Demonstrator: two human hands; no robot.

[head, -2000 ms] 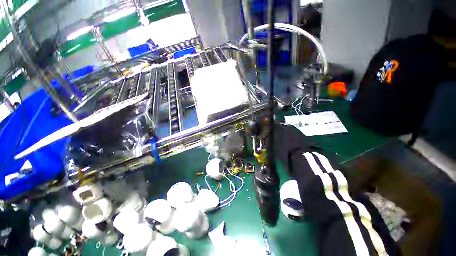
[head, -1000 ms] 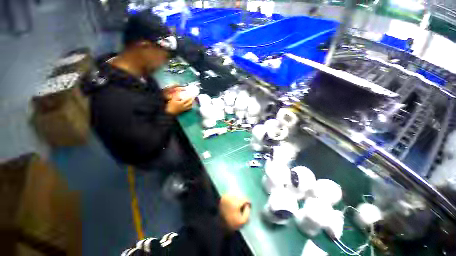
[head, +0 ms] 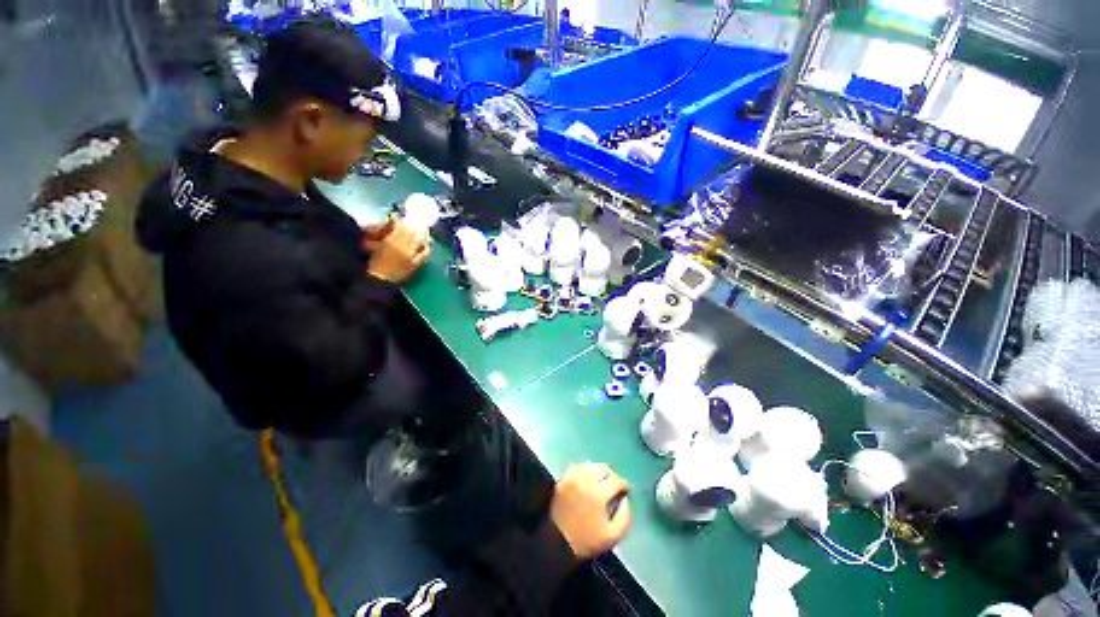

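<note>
My left hand point(head: 589, 509) is at the bench's front edge, with its fingers curled around a small dark part point(head: 618, 501). Most of that part is hidden by the fingers. Just right of the hand, a white camera point(head: 694, 480) with a black front face stands on the green mat point(head: 555, 410), in a cluster of white housings point(head: 778, 482). A white ball housing point(head: 873, 472) with looped white cables lies right of them. My right hand is not in view.
A co-worker point(head: 271, 265) in black works at the bench on the left. White paper point(head: 778, 581) lies near the front edge. More cameras point(head: 565, 256), small ring-like parts point(head: 618, 380) and wires lie farther along. Blue bins point(head: 676, 103) and a roller rack point(head: 941, 229) stand behind.
The view has swung left, bringing the co-worker and my left hand in. My right sleeve has left the picture. Since one second ago my left hand stays near the edge, still curled.
</note>
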